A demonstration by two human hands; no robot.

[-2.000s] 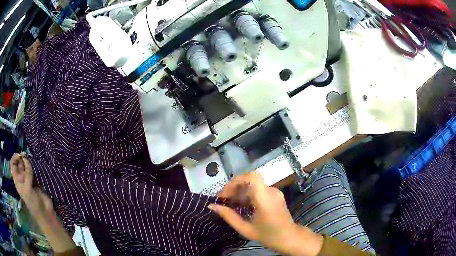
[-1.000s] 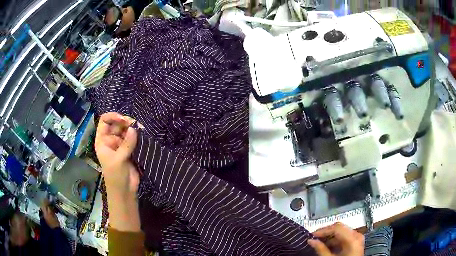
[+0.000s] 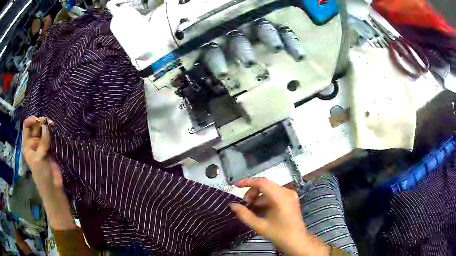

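A dark purple striped garment piece [image 3: 150,195] is stretched between my two hands, in front of the overlock machine [image 3: 270,100]. My left hand [image 3: 40,145] pinches its far left end beside the garment pile. My right hand [image 3: 270,210] pinches its upper edge near the table's front edge, below the metal-framed recess [image 3: 260,147]. The cloth hangs down over the wearer's lap. The presser foot area [image 3: 200,100] is dark, and no cloth can be made out under it.
A heap of striped cloth [image 3: 90,80] lies left of the machine. A cream cloth [image 3: 382,100] and dark red scissors [image 3: 409,57] lie at right. A blue basket [image 3: 425,165] with striped pieces is at lower right. A twisted strand [image 3: 293,167] hangs by the recess.
The view swung left and then back right. Both hands stay on the stretched piece; against the machine, my left hand is higher than two seconds ago.
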